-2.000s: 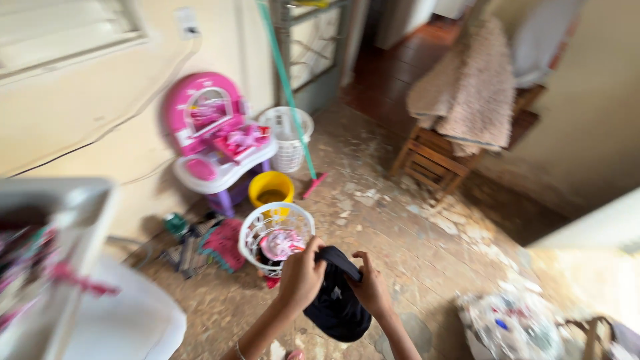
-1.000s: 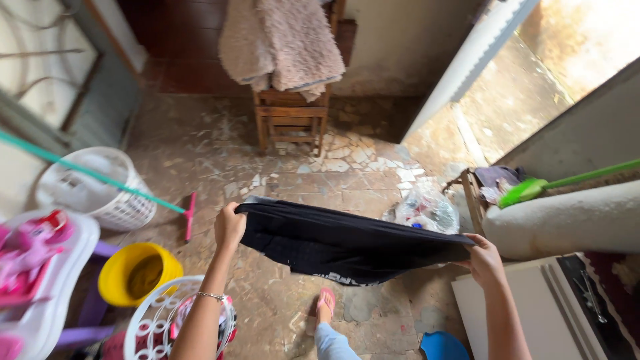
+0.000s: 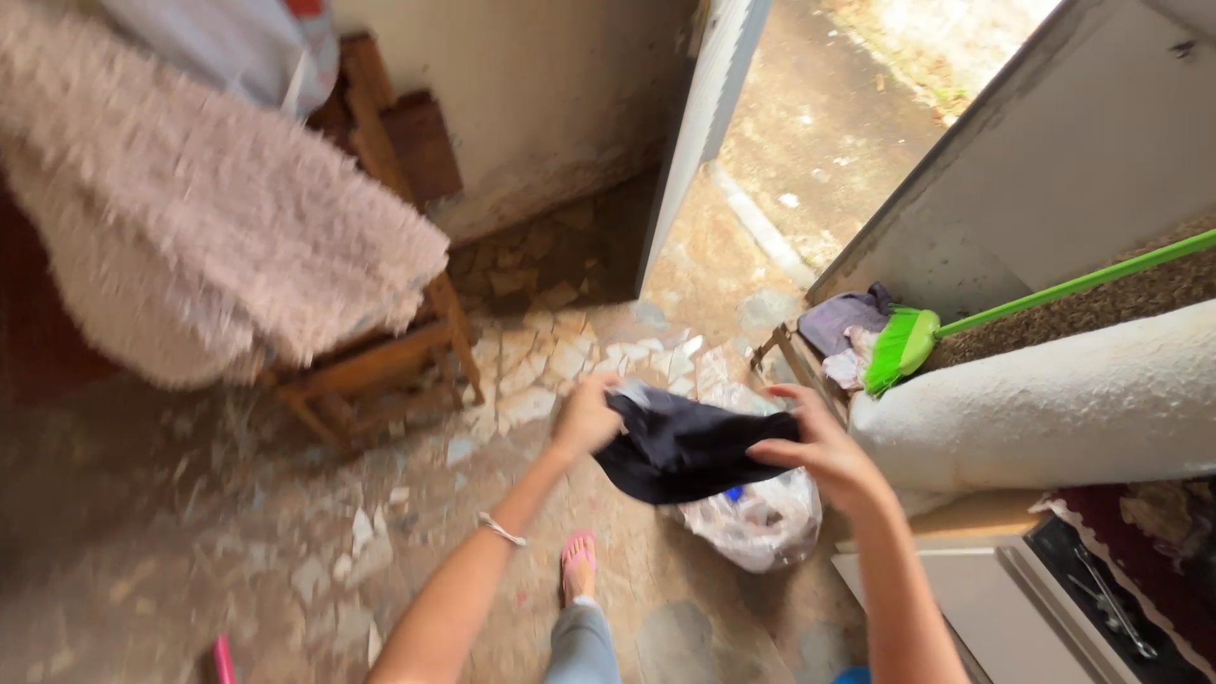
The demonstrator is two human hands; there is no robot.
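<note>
A black cloth garment (image 3: 693, 446), bunched and slightly blurred, hangs between my two hands above the floor. My left hand (image 3: 591, 416) grips its upper left corner, where a paler patch shows. On the other side my right hand (image 3: 822, 446) pinches the right end between thumb and fingers. Behind and below the cloth lies a clear plastic bag (image 3: 760, 527) with something blue inside, partly hidden by the garment.
A fluffy pink rug (image 3: 237, 209) drapes over a wooden chair (image 3: 380, 361) at left. An open door (image 3: 703, 123) stands ahead. At right are a green broom (image 3: 902, 347), crumpled cloths (image 3: 841, 323), a thick white cylindrical thing (image 3: 1045, 399) and a pale panel (image 3: 988, 598).
One second ago the black garment was stretched wide between my hands; now they are closer together and it is bunched. The view has swung right since two seconds ago.
</note>
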